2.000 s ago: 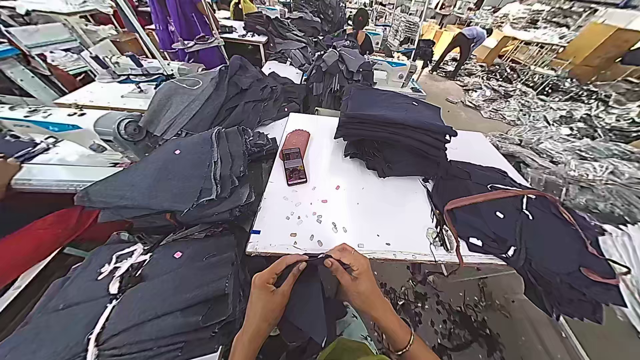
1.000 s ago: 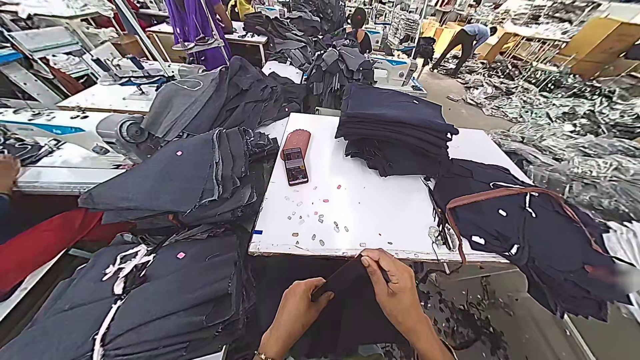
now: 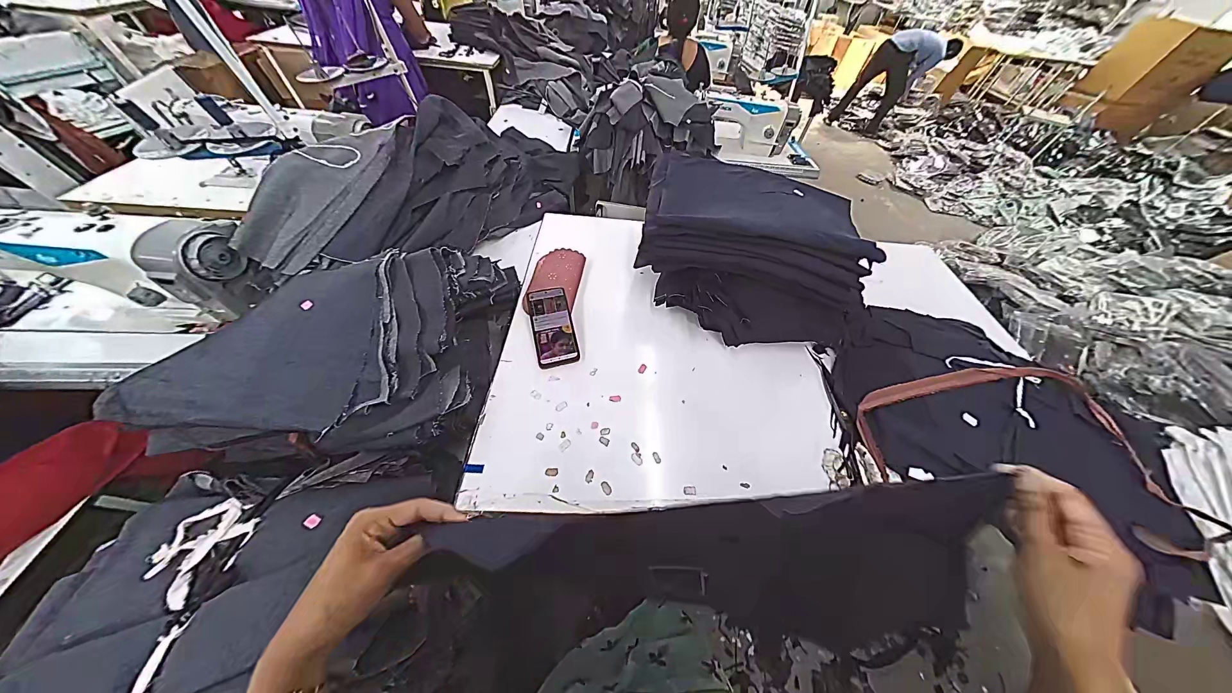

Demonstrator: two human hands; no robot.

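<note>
A dark fabric piece (image 3: 760, 549) is stretched wide between my hands at the near edge of a white table (image 3: 597, 462). My left hand (image 3: 375, 558) pinches its left end between thumb and fingers. The right end is gripped by my right hand (image 3: 1068, 558), which is slightly blurred. Small paper tags (image 3: 604, 441) lie scattered on the table beyond the cloth. Farther back, a smartphone (image 3: 554, 332) with a lit screen leans on a reddish case (image 3: 560, 269). A folded stack of dark navy fabric (image 3: 751, 241) stands at the table's back right.
Dark grey fabric piles (image 3: 260, 356) and a tied bundle (image 3: 87, 597) flank the left side. Dark garments with a brown strap (image 3: 972, 373) hang over the right edge. A sewing machine (image 3: 87, 241) stands left. A person (image 3: 890, 72) bends over among bundles in the background.
My hands have moved far apart, spreading the dark fabric between them; earlier they were close together at the table's near edge.
</note>
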